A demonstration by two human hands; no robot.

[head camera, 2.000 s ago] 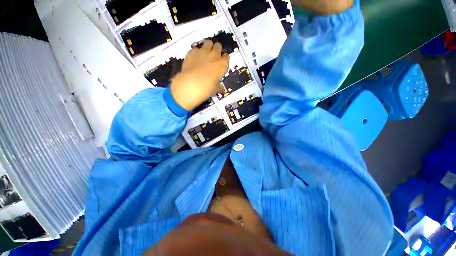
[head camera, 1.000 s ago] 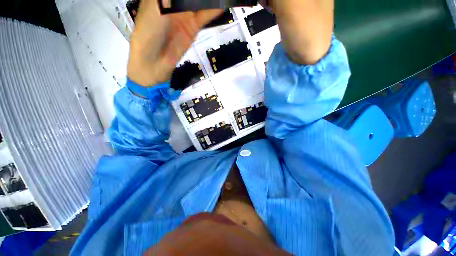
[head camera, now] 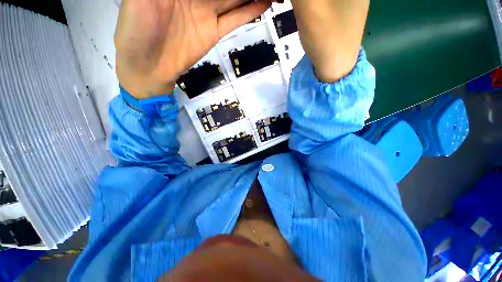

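A white compartment tray lies at the top centre, with one dark circuit board per pocket; one pocket is empty. The upper boards look mostly black; the lower ones show gold and pale parts. My left hand is raised above the tray's left side, palm showing and thumb stretched right; its fingers are cut off by the top edge, so what it holds cannot be told. My right forearm rises over the tray's right side; the right hand is beyond the top edge. No held board shows.
A tall stack of white trays stands at far left, with boards at its lower end. White sheets or trays lie beside it. A green mat is at upper right. Blue stools and blue bins stand on the grey floor at right.
My left hand left the tray, where one pocket now stands empty. The dark piece held at the top edge one second ago is out of the picture. My left hand moved left and looks larger.
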